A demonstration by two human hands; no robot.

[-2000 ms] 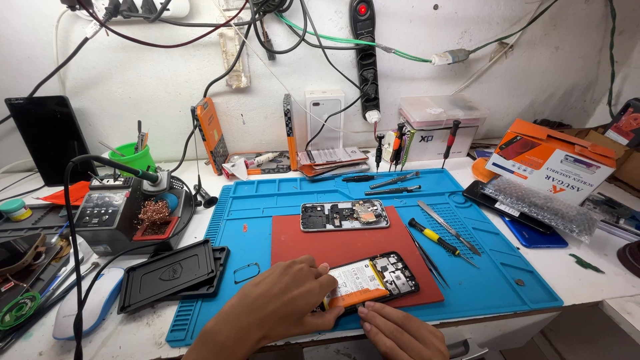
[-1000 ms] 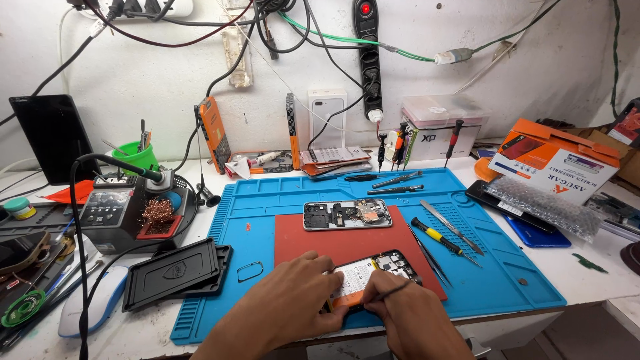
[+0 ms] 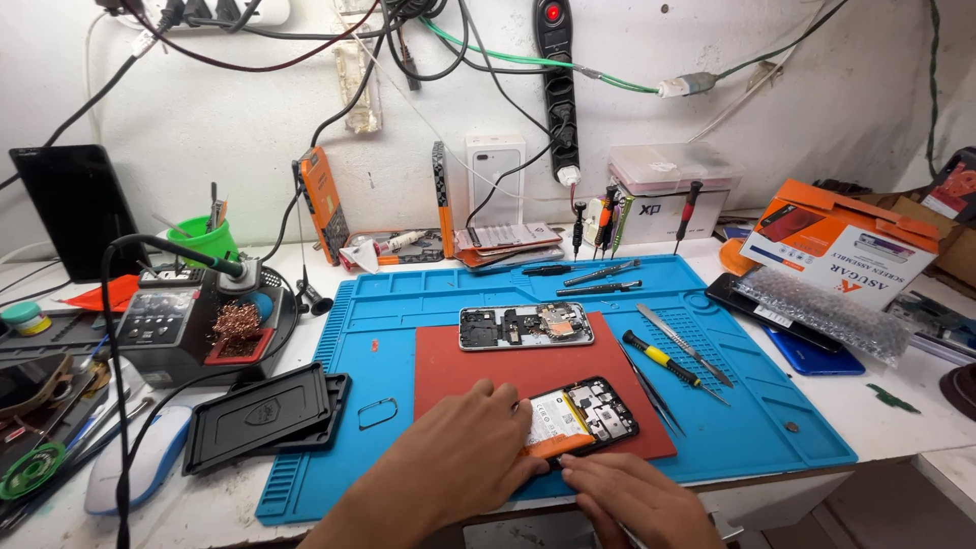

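My left hand point(image 3: 457, 450) lies over the left end of an opened smartphone point(image 3: 602, 408), holding it on a red mat point(image 3: 488, 374). The phone shows its battery point(image 3: 553, 418) with an orange strip along the lower edge. At the phone's near edge are the fingertips of my right hand point(image 3: 633, 492); a thin metal object shows at them, its kind unclear. Behind lies a second opened phone frame point(image 3: 526, 326). To the right rest tweezers point(image 3: 652, 393), a yellow-black screwdriver point(image 3: 662, 357) and a metal spudger or blade tool point(image 3: 684, 343).
A blue silicone work mat point(image 3: 381, 457) lies beneath. Black plastic trays point(image 3: 263, 412), a computer mouse point(image 3: 137, 461) and a soldering station point(image 3: 191, 320) stand left. An orange and white box point(image 3: 839, 240) and bubble wrap point(image 3: 827, 313) are at right. Several screwdrivers point(image 3: 606, 221) stand behind.
My right hand has moved off the top of the phone, where it was one second ago, to the near edge. My left hand stays on the phone's left end.
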